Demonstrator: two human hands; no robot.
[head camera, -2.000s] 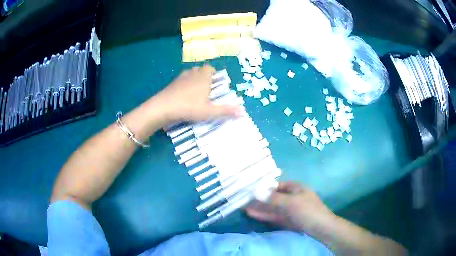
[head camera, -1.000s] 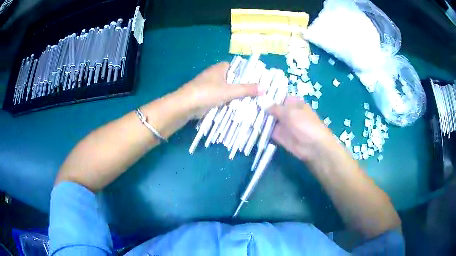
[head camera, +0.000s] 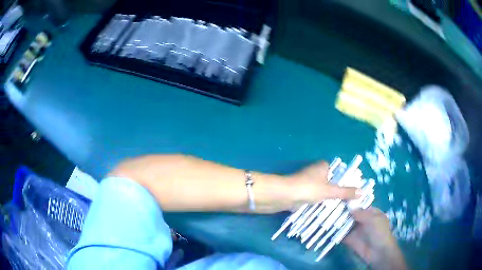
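Note:
My left hand (head camera: 312, 184) is closed around a bundle of silver-white tube-and-rod assemblies (head camera: 322, 219). Their thin ends point down and left, their wide ends up and right. My right hand (head camera: 372, 234) is at the bundle's right side, its fingers against the tubes; blur hides the exact grip. Small white square pieces (head camera: 412, 219) lie loose to the right of the hands, with more (head camera: 383, 153) near the yellow ridged block (head camera: 370, 97).
A black tray (head camera: 164, 84) of assemblies stands at the back left. Clear bags of white pieces (head camera: 430, 126) lie at the right. A blue crate (head camera: 21, 184) with clear plastic and bagged tubes (head camera: 66, 213) is at lower left. Small parts (head camera: 31, 58) sit at the far-left bench edge.
The view has swung left, shifting the bench things rightward and bringing the blue crate's contents into view. Both hands remain at the bundle; the separate long assembly below it no longer stands out.

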